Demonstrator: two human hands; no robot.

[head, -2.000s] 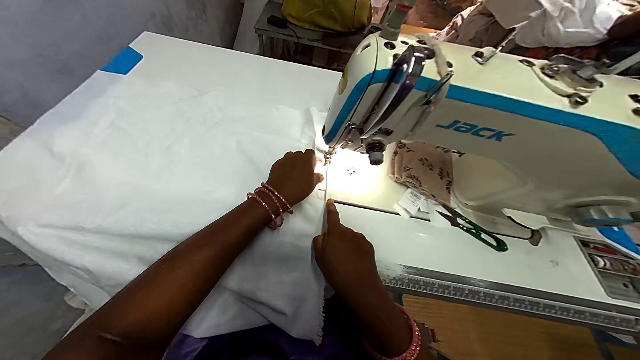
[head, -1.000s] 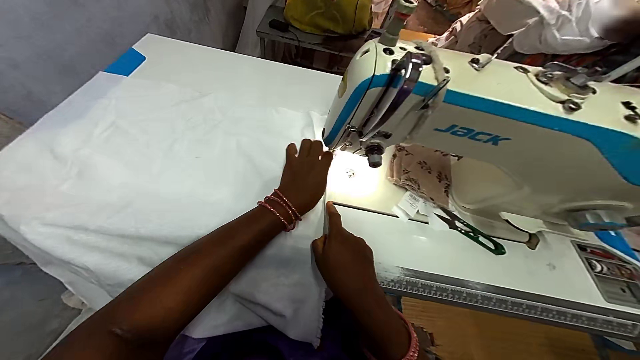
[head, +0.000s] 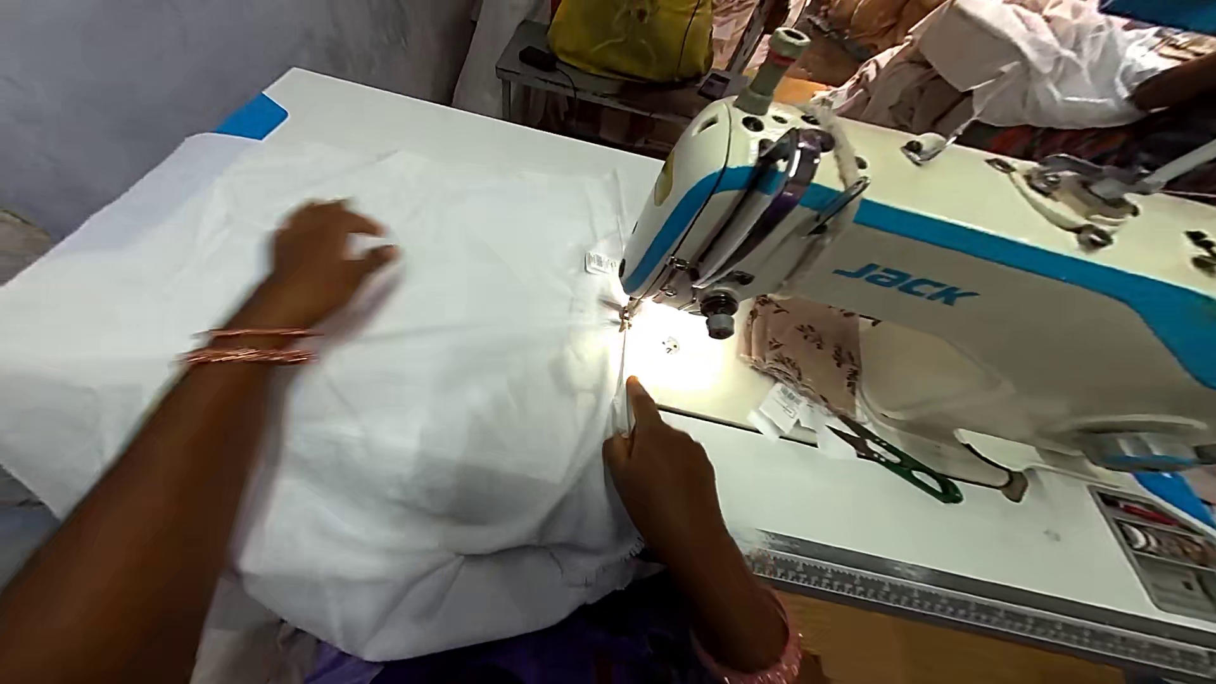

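Observation:
White fabric (head: 456, 380) spreads over the left of the table, its right edge running under the needle and presser foot (head: 625, 313) of a Jack sewing machine (head: 912, 256). My left hand (head: 328, 252), slightly blurred, is over the fabric well left of the needle, thumb and fingers apart, holding nothing that shows. At the fabric's right edge, just below the presser foot, my right hand (head: 660, 456) pinches the edge, index finger pointing toward the needle. A small white tag (head: 600, 262) lies on the fabric beside the machine head.
Folded patterned cloth (head: 807, 347), white labels (head: 784, 408) and green-handled thread snips or scissors (head: 902, 461) lie under the machine arm. A ruler strip (head: 931, 589) runs along the front edge. Behind are a yellow bag (head: 632, 38), heaped cloth (head: 1026, 62) and part of another person's arm (head: 1178, 84).
My left hand has moved left, away from the needle, and its fingers have spread. The small tag beside the machine head now shows. My right hand stays at the fabric edge.

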